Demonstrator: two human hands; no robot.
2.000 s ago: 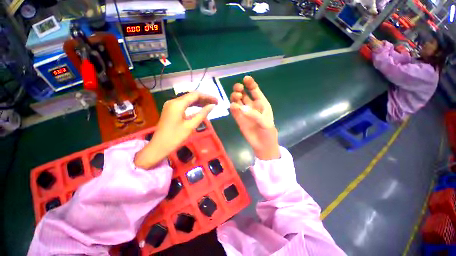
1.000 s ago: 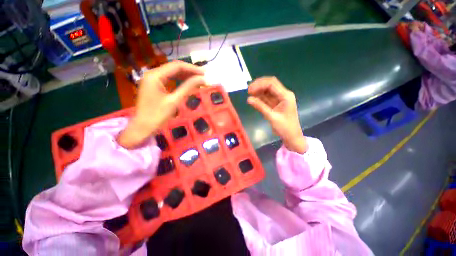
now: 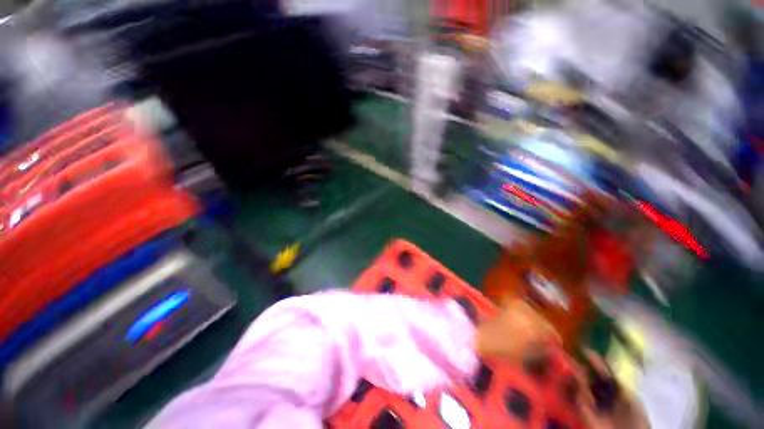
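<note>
The red-orange foam tray (image 3: 436, 293) lies on the green bench at the lower middle, with dark watch units in its pockets and one bright one near the bottom edge. My left hand (image 3: 513, 335), in a pink sleeve, is over the tray's right part, badly blurred; its fingers cannot be made out. My right hand (image 3: 616, 402) is a blurred patch at the lower right by the tray's edge, partly cut off. The orange-brown test fixture (image 3: 536, 276) with its red clamp handle (image 3: 611, 255) stands behind the tray.
Stacked red-orange trays (image 3: 75, 226) rest above a grey bench instrument (image 3: 142, 335) with a blue display at the left. A large black monitor (image 3: 251, 92) stands behind. A blue-fronted instrument (image 3: 511, 188) is behind the fixture. Pale papers (image 3: 670, 381) lie at the lower right.
The view has swung left, bringing the stacked trays and monitor in and shifting the fixture, tray and hands to the right of the picture. Strong blur hides any finger change.
</note>
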